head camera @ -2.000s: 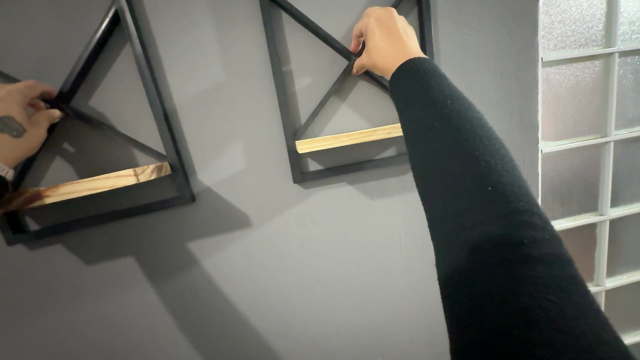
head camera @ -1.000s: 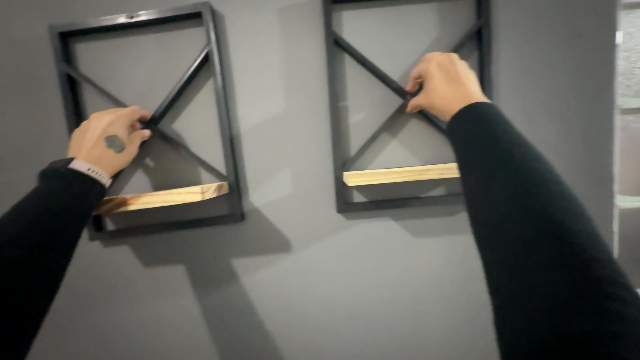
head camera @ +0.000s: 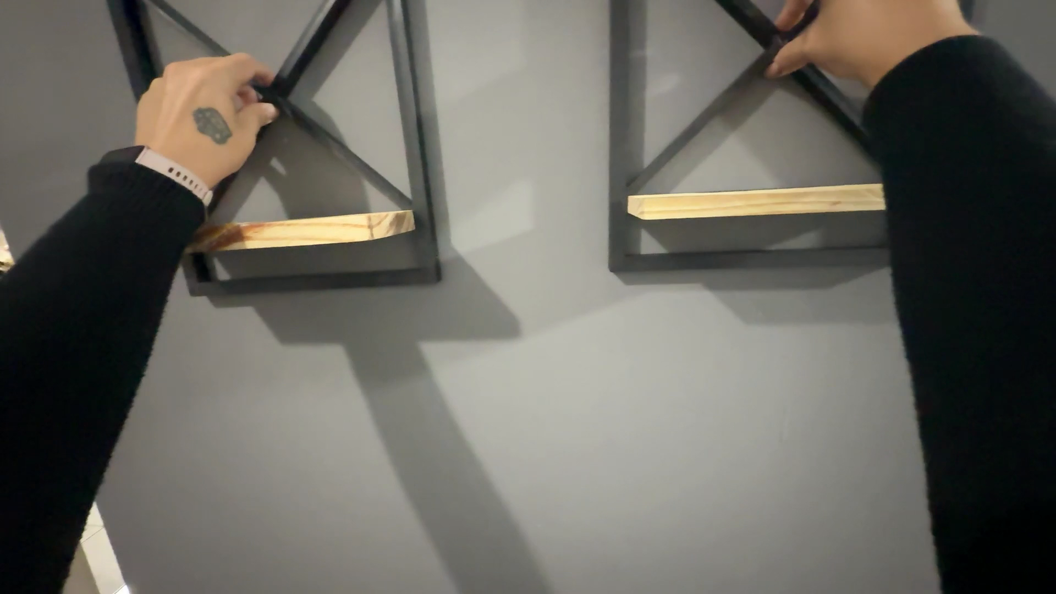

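Two dark metal frames with crossed braces hang on a grey wall, each with a light wooden shelf near its bottom. My left hand (head camera: 206, 115), with a pale band at the wrist, pinches the brace crossing of the left metal frame (head camera: 417, 157). Below it lies the left wooden shelf (head camera: 322, 231), its left end partly behind my sleeve. At the upper right, my right hand (head camera: 866, 37) grips the brace crossing of the right metal frame (head camera: 620, 148). The right wooden shelf (head camera: 755, 202) runs behind my right sleeve. The tops of both frames are out of view.
The grey wall (head camera: 660, 429) stretches between and below the frames, with shadows of the frames and arms cast on it. A pale tiled surface (head camera: 103, 553) shows at the lower left edge.
Both hands stay at the brace crossings while the view shifts. The glass-block panel at the right, seen earlier, is out of view now.
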